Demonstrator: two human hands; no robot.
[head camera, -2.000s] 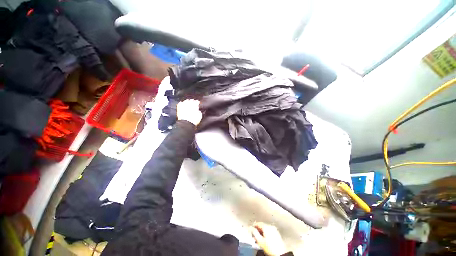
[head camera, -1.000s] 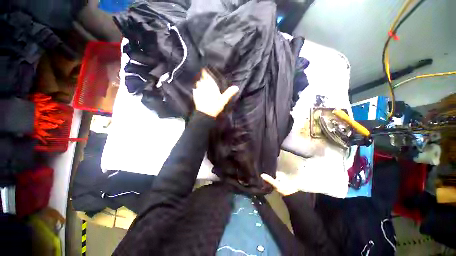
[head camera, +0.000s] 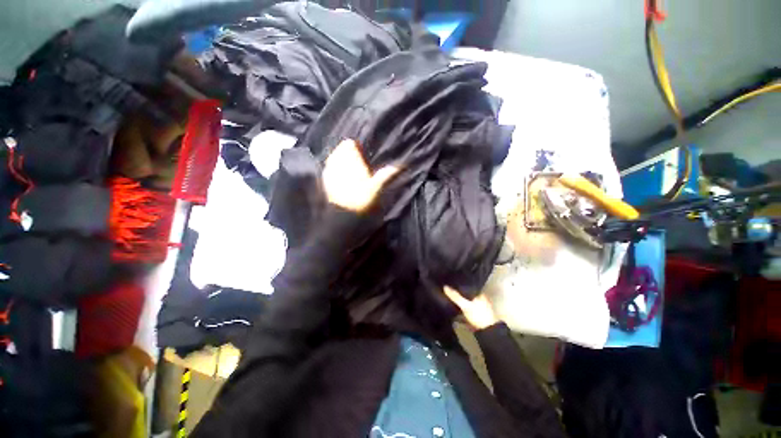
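Note:
A large heap of thin black garment (head camera: 428, 145) lies bunched over the white-covered table and reaches to the table's front edge. My left hand (head camera: 353, 177) lies on the garment's left middle part, thumb spread; whether it grips cloth cannot be told. My right hand (head camera: 471, 306) is at the garment's lower right edge near my body, fingers against the cloth; its grip is unclear. A steam iron (head camera: 578, 210) with an orange-yellow handle sits on its metal-edged rest, right of the garment. A white padded end (head camera: 272, 152) shows at the garment's left.
The white table cover (head camera: 557, 299) carries the work. A blue tray (head camera: 652, 257) with maroon loops (head camera: 632, 298) is at the right. A red crate (head camera: 198, 154) and dark garment piles (head camera: 64, 197) stand left. A yellow hose (head camera: 668, 85) hangs at upper right.
Since one second ago, the garment has shifted and bunched differently, baring the white padded end. Earlier, it lay farther back, with my right hand away from it. The iron stays on its rest.

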